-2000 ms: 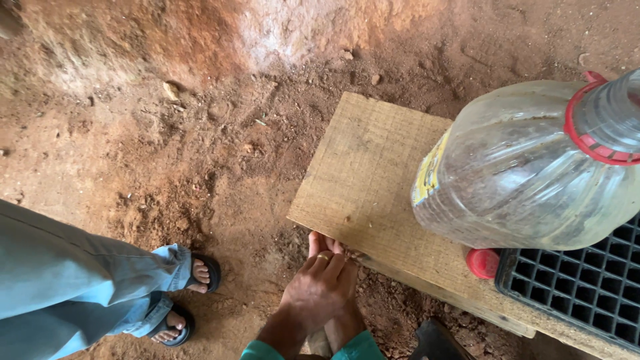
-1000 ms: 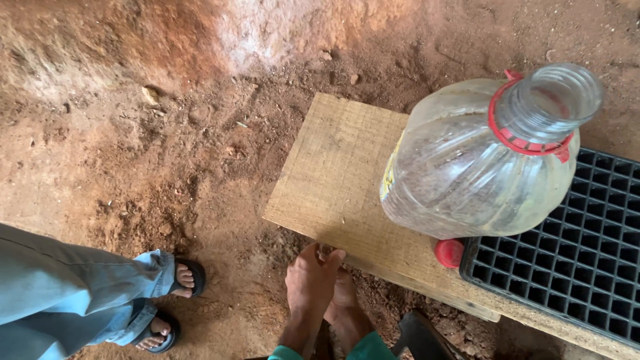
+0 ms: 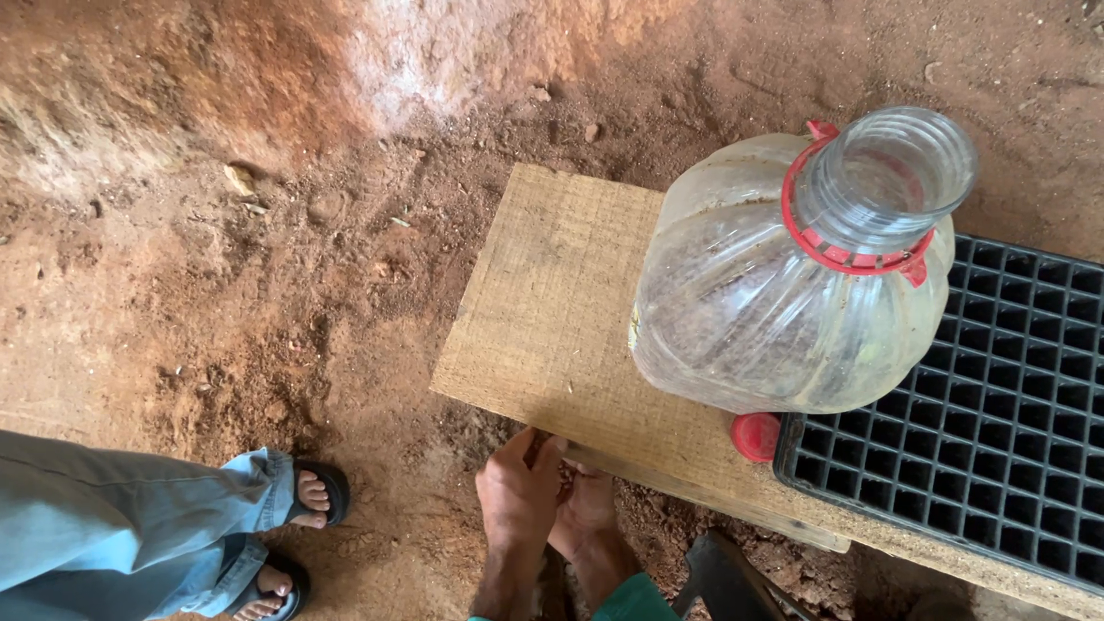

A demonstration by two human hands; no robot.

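My left hand [image 3: 517, 490] is at the near edge of a wooden board [image 3: 552, 285], its thumb and fingers bent close together. Just right of it, my right hand [image 3: 586, 511] is partly under the board's edge, palm turned up and fingers curled. Small reddish-brown bits show between the hands; whether they lie in the palm is unclear. A large clear plastic bottle [image 3: 776, 319], uncapped and with a red neck ring, stands on the board. Beside its base sits a red cap [image 3: 755, 436]. A black seedling tray [image 3: 975, 431] lies at the right, partly behind the bottle.
Another person's legs in blue trousers [image 3: 112, 517] and feet in dark sandals [image 3: 332, 493] are at the lower left. Reddish soil [image 3: 371, 362] surrounds the board. A dark curved object [image 3: 733, 573] is right of my forearms, below the board.
My hands were close together with overlapping fingers, and now sit more side by side, the right palm more in sight. The view has shifted, bringing more of the bottle's neck and the tray into frame.
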